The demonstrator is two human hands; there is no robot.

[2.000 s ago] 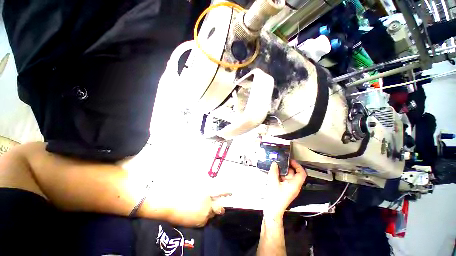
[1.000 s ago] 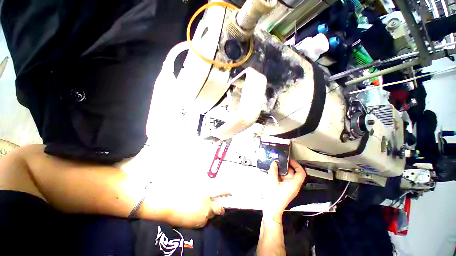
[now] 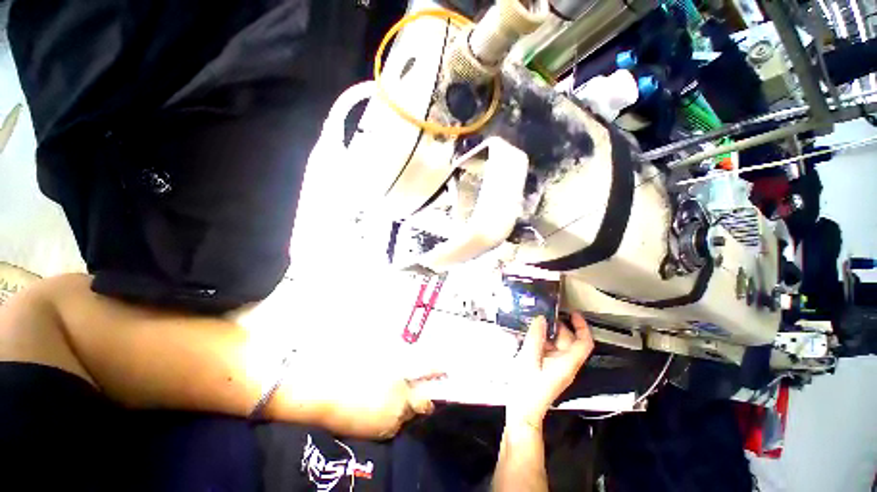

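The cream sewing machine (image 3: 577, 207) lies across the view, head at left. In its pale bed is a dark rectangular opening (image 3: 529, 300) with small glints inside. My right hand (image 3: 550, 363) comes from below, its thumb and fingertips at the opening's lower edge. Whether they hold anything is hidden. My left hand (image 3: 380, 408) lies at the front edge of the white table (image 3: 471, 360), fingers curled and one finger extended to the right. Glare hides whether it holds anything. A slim red tool (image 3: 421, 309) lies flat left of the opening.
A large black garment (image 3: 192, 144) with a round emblem lies left of the machine head. An orange ring (image 3: 382, 72) hangs around the head's top end. A metal rack (image 3: 736, 139), other machines (image 3: 806, 348) and dark cloth stand at the right.
My right thumb has shifted slightly right and down at the opening, uncovering more of it. My left hand has stayed nearly still. The view has shifted slightly.
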